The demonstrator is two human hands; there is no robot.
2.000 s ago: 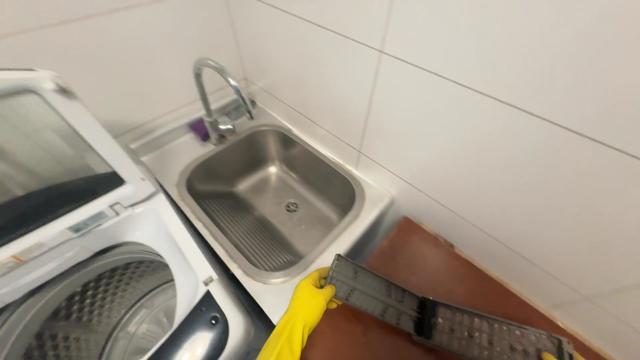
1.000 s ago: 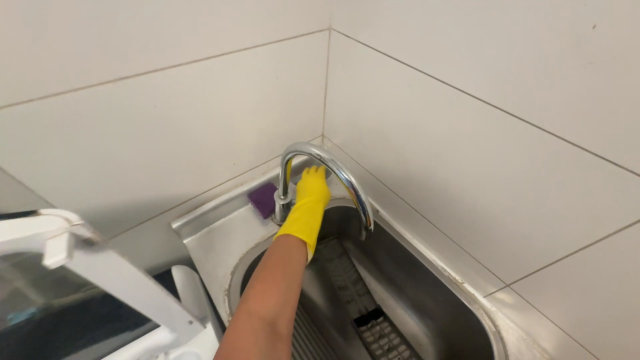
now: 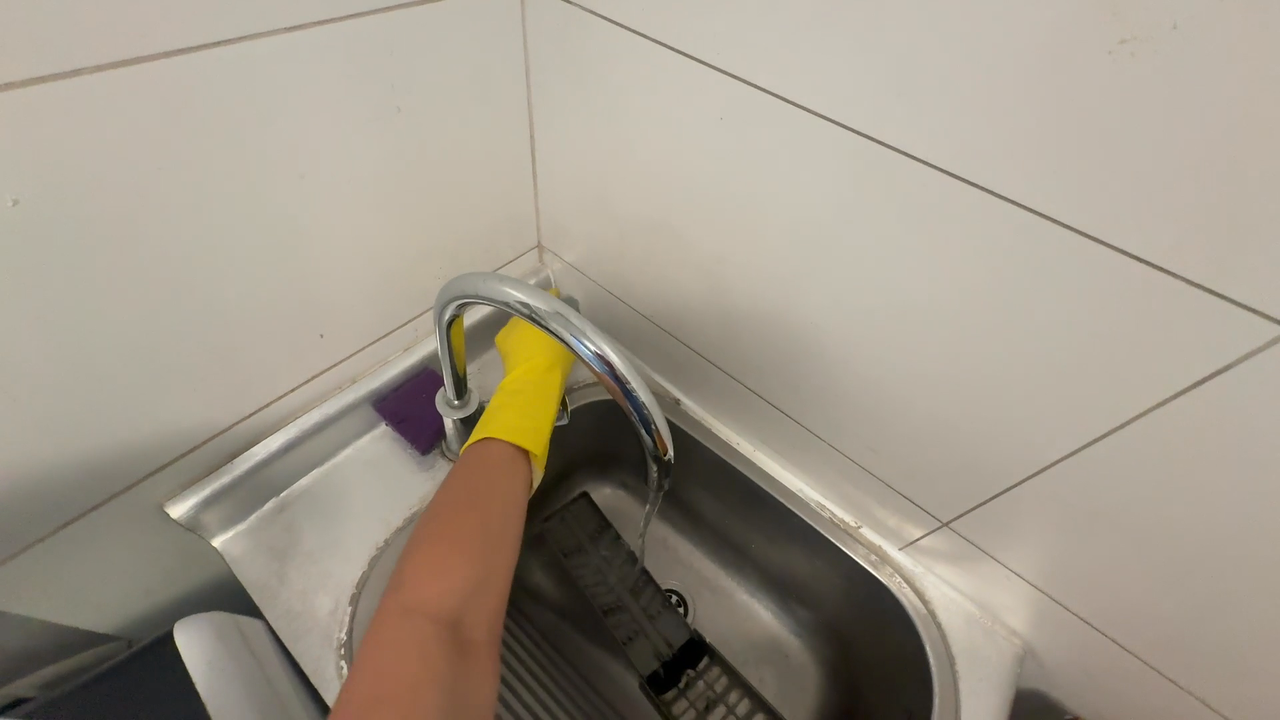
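My left hand (image 3: 535,355), in a yellow rubber glove, reaches behind the arched chrome faucet (image 3: 555,310) at the sink's back corner. The faucet hides part of its fingers, and a small grey-green thing (image 3: 571,301) shows beside them; whether they grip it is unclear. A thin stream of water (image 3: 650,515) runs from the spout onto a long dark plastic part (image 3: 615,580) with a grid section. This part lies tilted in the stainless steel sink (image 3: 840,600), beside the drain (image 3: 677,600). My right hand is not in view.
A purple scouring pad (image 3: 412,410) lies left of the faucet base on the steel sink top (image 3: 300,540). White tiled walls (image 3: 800,250) meet behind the sink. Part of a white and dark appliance (image 3: 235,665) stands at the lower left.
Two seconds ago my left hand held the dark part outside the sink; now the part lies in the basin. My left hand is behind the faucet, and water now runs. The view has shifted.
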